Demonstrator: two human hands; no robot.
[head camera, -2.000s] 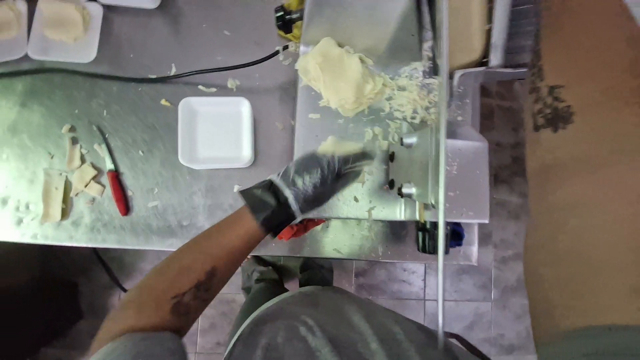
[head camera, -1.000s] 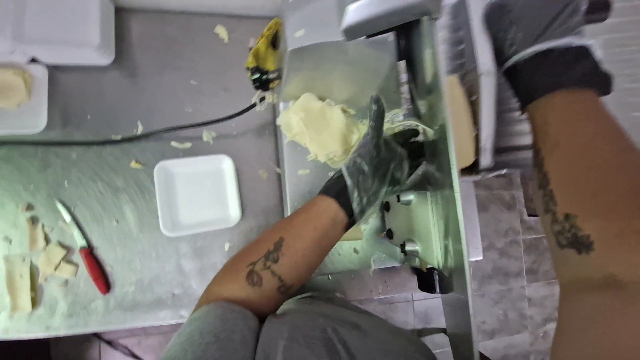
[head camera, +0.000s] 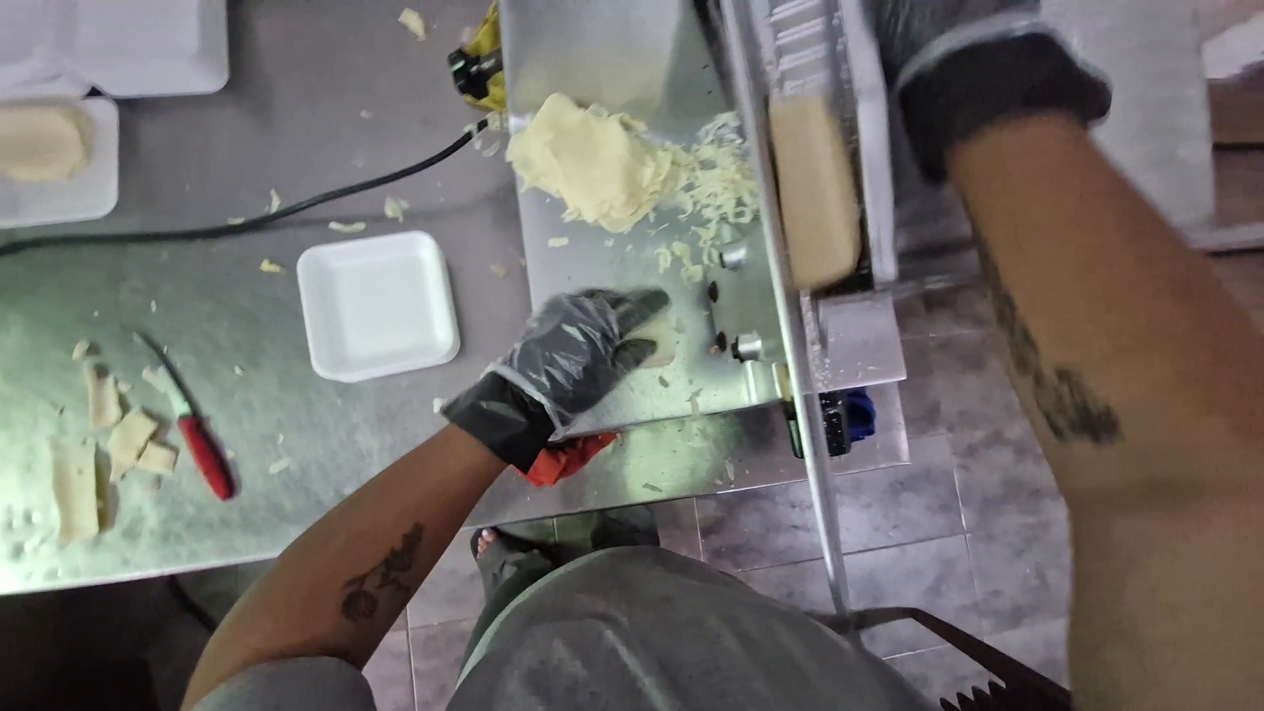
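My left hand (head camera: 592, 346), in a black glove under a clear plastic one, is at the lower part of the slicer's metal tray. Its fingertips are on a pale flat piece of cheese (head camera: 657, 336). Above it on the tray lies a mound of thin cheese slices (head camera: 592, 163), with shreds (head camera: 719, 183) beside the slicer's upright plate. Beyond that plate a block of cheese (head camera: 815, 193) sits in the carriage (head camera: 874, 128). My right hand (head camera: 948, 39), gloved too, is at the top edge by the carriage; its fingers are cut off by the frame.
Left of the slicer are an empty white foam tray (head camera: 378, 306), a red-handled knife (head camera: 193, 425), rind pieces (head camera: 128, 444) and a black cable (head camera: 326, 195). A foam tray with cheese (head camera: 99, 193) stands at far left. A red cloth (head camera: 563, 459) lies under my left wrist.
My left hand has moved from beside the cheese mound by the slicer plate down to the flat piece on the lower tray. The carriage with the block has shifted toward me.
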